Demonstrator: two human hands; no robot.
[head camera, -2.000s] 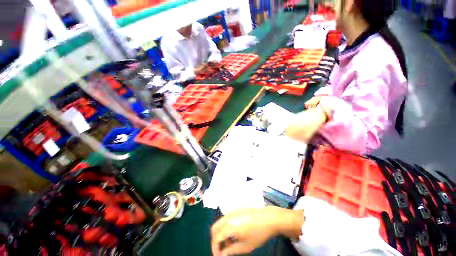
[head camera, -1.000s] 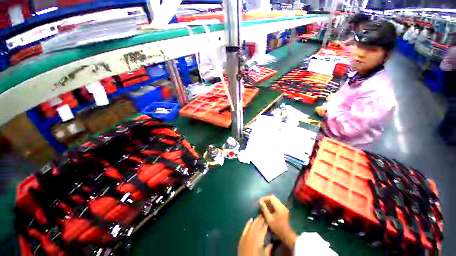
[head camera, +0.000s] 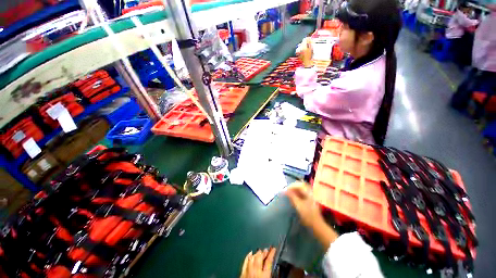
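Observation:
My right hand (head camera: 304, 202) is over the green bench, by the left edge of the right red tray (head camera: 353, 168); it is blurred, and whether it holds anything cannot be told. My left hand (head camera: 259, 264) is at the bottom edge, partly cut off, beside a dark thing. Black strapped pieces (head camera: 424, 190) lie over the right part of that tray. More black strapped pieces (head camera: 81, 217) lie on red trays at the left. White papers (head camera: 264, 179) lie just beyond my right hand.
Two small bottles (head camera: 219, 169) stand at the foot of a metal post (head camera: 201, 81). A clipboard with papers (head camera: 293, 147) lies to their right. A person in a pink smock (head camera: 348, 103) is beyond the right tray. An empty red tray (head camera: 185, 119) lies behind the post.
My hands were together a second ago and are now apart; the right has moved up towards the papers. The person in pink has turned sideways and raised a hand.

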